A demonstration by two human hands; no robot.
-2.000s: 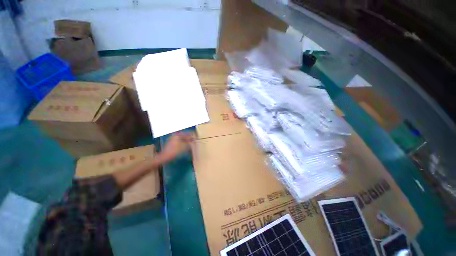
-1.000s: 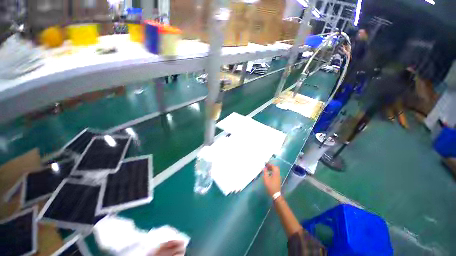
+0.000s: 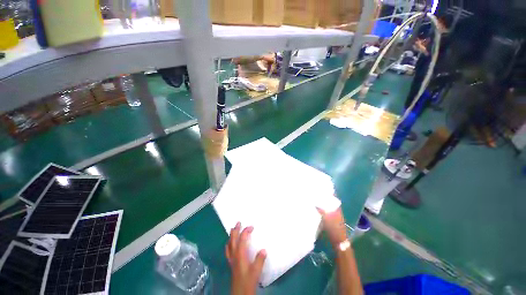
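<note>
A stack of matt white sheets [image 3: 277, 196] lies on the green bench in front of me, its edges slightly fanned. My left hand [image 3: 245, 256] rests on its near left part with fingers apart. My right hand [image 3: 333, 224] touches the right edge, where a sheet corner sticks out; the fingertips are partly hidden, so I cannot tell whether they grip it. Black solar panels [image 3: 60, 204] with pale frames lie overlapping at the left, with white cable among them.
A clear bottle [image 3: 183, 265] with a white cap is left of my left hand. A grey shelf post [image 3: 199, 86] stands behind the sheets, with a black marker [image 3: 221, 108] on it. A blue stool or crate [image 3: 418, 286] is at bottom right. A person [image 3: 424, 75] stands farther back.
The view has swung right from the brown cardboard and white packs. My left hand has moved onto the stack, and the white piece beside it is out of view. My right hand remains at the stack's edge.
</note>
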